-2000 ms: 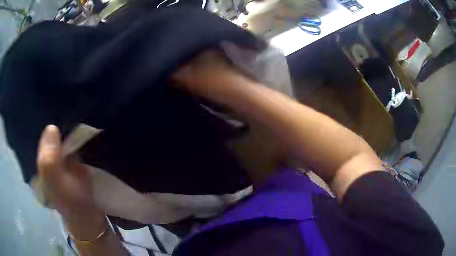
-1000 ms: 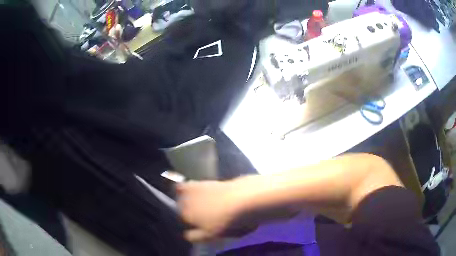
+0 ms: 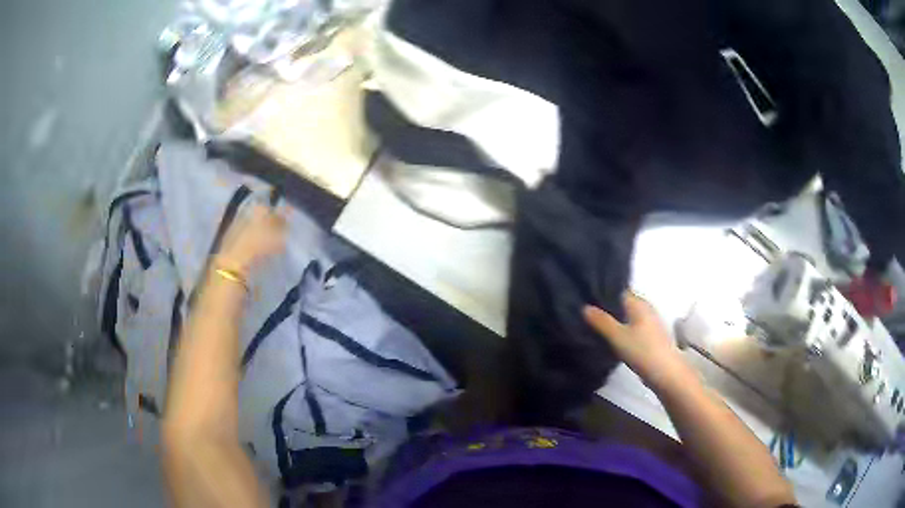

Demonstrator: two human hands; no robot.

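Note:
Black garment pieces [image 3: 655,109] lie heaped over the table, with a small white rectangle outline on them, and hang down at the centre. My right hand [image 3: 635,332] rests at the edge of the hanging black cloth, thumb and finger spread; whether it pinches the cloth I cannot tell. Grey-and-black striped pieces [image 3: 337,347] are piled low on the left. My left hand [image 3: 256,233] is on top of them, blurred, its fingers hard to make out. White fabric panels [image 3: 427,248] lie between the two piles.
The white sewing machine [image 3: 834,337] stands at the right, with a red-topped item [image 3: 869,295] behind it and blue-handled scissors [image 3: 787,450] near the lower right. Shiny white scraps [image 3: 248,35] lie at the top left, beside the grey-blue wall [image 3: 50,228]. A purple apron [image 3: 536,446] is below.
The view has swung left, showing the striped pile. The black cloth now lies further right on the table. My left hand is now on the striped pieces, and my right hand is beside the black cloth.

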